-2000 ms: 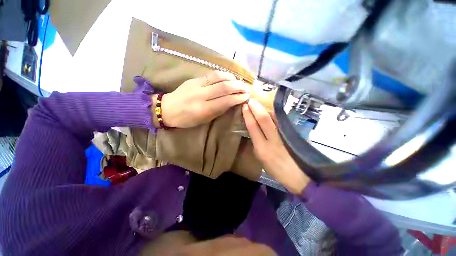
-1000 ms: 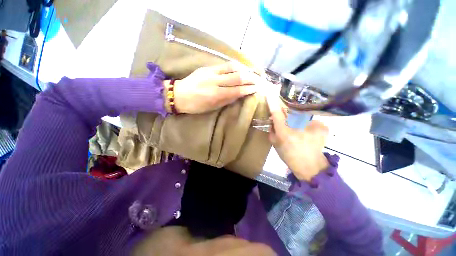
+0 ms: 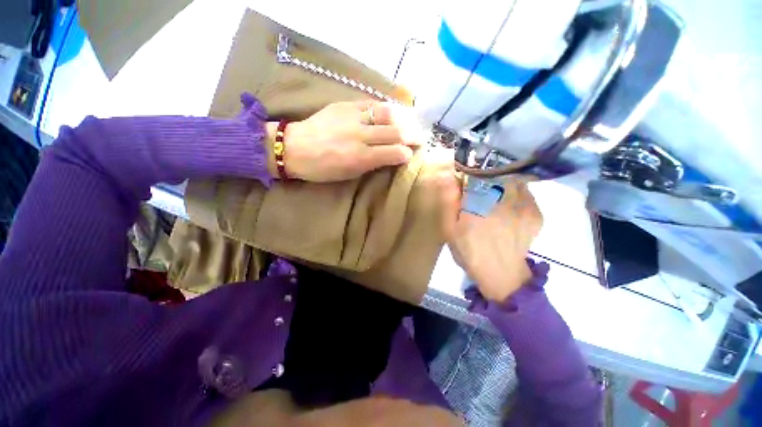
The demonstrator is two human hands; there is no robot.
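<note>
A khaki garment panel (image 3: 251,62) lies on the white table, with a puffy, folded pocket piece (image 3: 309,218) on it. A zipper (image 3: 334,77) with silvery teeth runs toward the needle area (image 3: 439,138) under a bright lamp. My left hand (image 3: 342,142), with a ring and beaded bracelet, holds the pocket piece down just left of the needle. My right hand (image 3: 493,238) is at the cloth's right side, its index finger on the khaki and its thumb apart beside a grey-blue block (image 3: 482,198). Glare hides the fingertips' exact hold.
The blurred white sewing machine head (image 3: 501,58) with blue stripes overhangs the right. A dark phone-like panel (image 3: 625,250) lies right of my right hand. Crumpled khaki cloth (image 3: 200,258) hangs below the table edge. Another khaki piece (image 3: 125,29) is at upper left; a red stool (image 3: 685,404) is lower right.
My right hand has shifted right from beside my left fingertips, its thumb now spread near the block. The view has shifted, showing the block and dark panel.
</note>
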